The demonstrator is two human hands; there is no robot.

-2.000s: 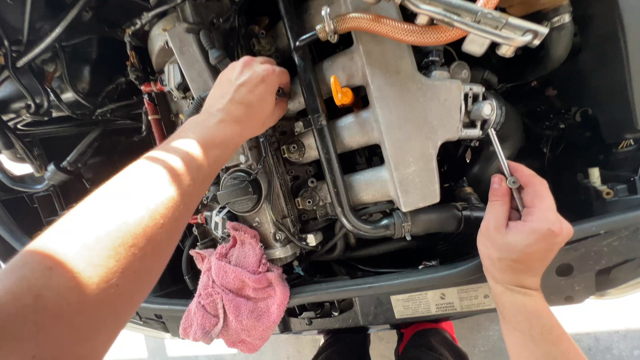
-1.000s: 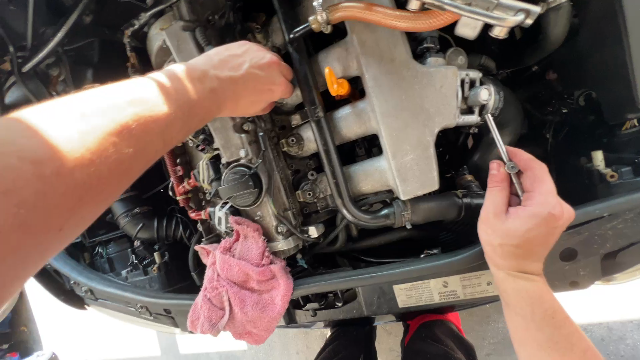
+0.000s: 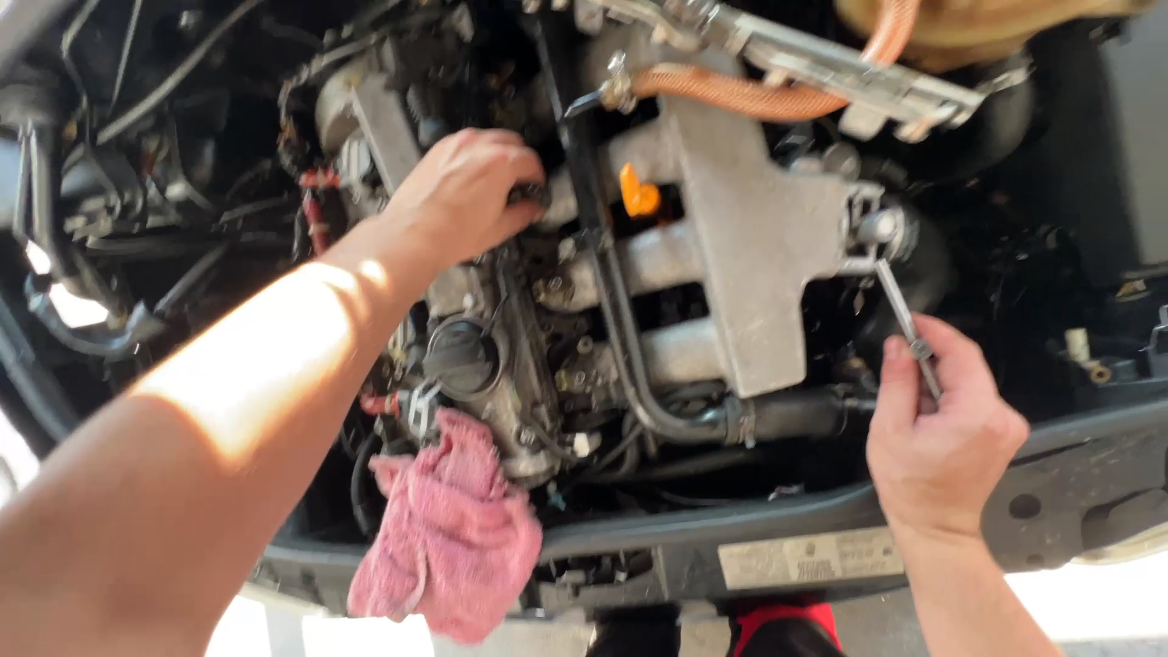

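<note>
My right hand (image 3: 944,420) grips a slim metal tool (image 3: 903,315), perhaps a small wrench or ratchet, between thumb and fingers. The tool's upper end is at the throttle linkage area (image 3: 881,228) on the right end of the cast-metal intake manifold (image 3: 739,237). My left hand (image 3: 470,196) reaches over the engine beside the black metal pipe (image 3: 593,196), with its fingers curled around a small dark part (image 3: 527,193) that they partly hide. Below that hand are the black oil filler cap (image 3: 463,358) and the valve cover. The orange dipstick handle (image 3: 639,192) stands right of the pipe.
A pink cloth (image 3: 452,538) hangs over the front of the engine. An orange braided hose (image 3: 739,89) and a metal bracket (image 3: 821,55) cross the top. Along the bottom runs the black front crossmember (image 3: 684,538) with a label (image 3: 808,557). A black hose (image 3: 798,415) lies behind it.
The view has shifted somewhat. Both hands stay at much the same parts of the engine, and the tool remains in my right hand.
</note>
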